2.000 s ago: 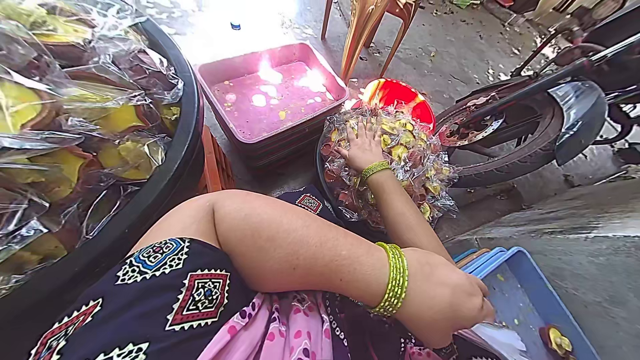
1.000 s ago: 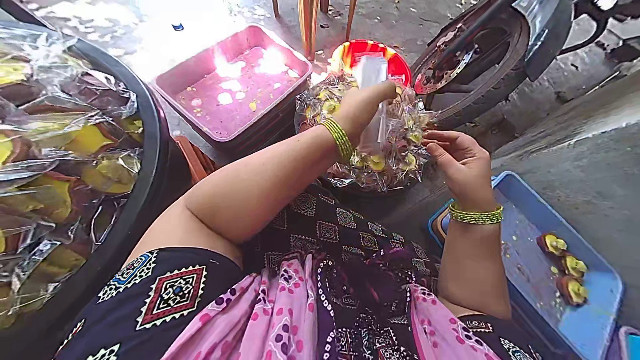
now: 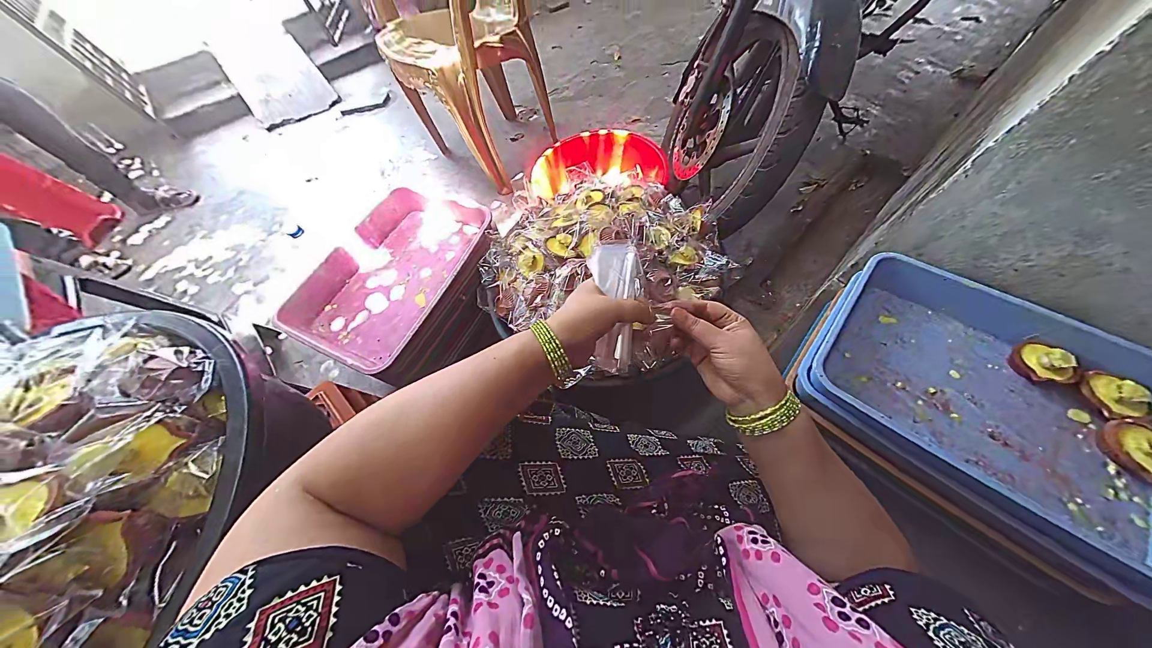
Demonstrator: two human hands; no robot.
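Note:
My left hand (image 3: 594,319) grips a stack of clear plastic bags (image 3: 618,274), which stands up from between thumb and fingers. Close on its right, the fingertips of my right hand (image 3: 724,351) pinch the edge of the plastic. Below and beyond both hands is a heaped tub of wrapped brown and yellow items (image 3: 558,243), each in clear film. Several unwrapped brown cup-shaped pieces with yellow filling (image 3: 1044,362) lie in a blue plastic tray (image 3: 900,360) at the right. A large black tub (image 3: 236,405) at the left holds more wrapped pieces (image 3: 99,468).
A pink tray (image 3: 387,306) tops a stack left of the heap. Behind the heap are a red plastic tub (image 3: 601,157), a plastic chair (image 3: 450,54) and a motorcycle wheel (image 3: 756,126). A wall runs along the right. Another person's leg (image 3: 76,144) shows at the far left.
My left hand has left the wrapped heap where it rested and now grips the bag stack. My right hand has come from beside the blue tray to the bags. The view has shifted.

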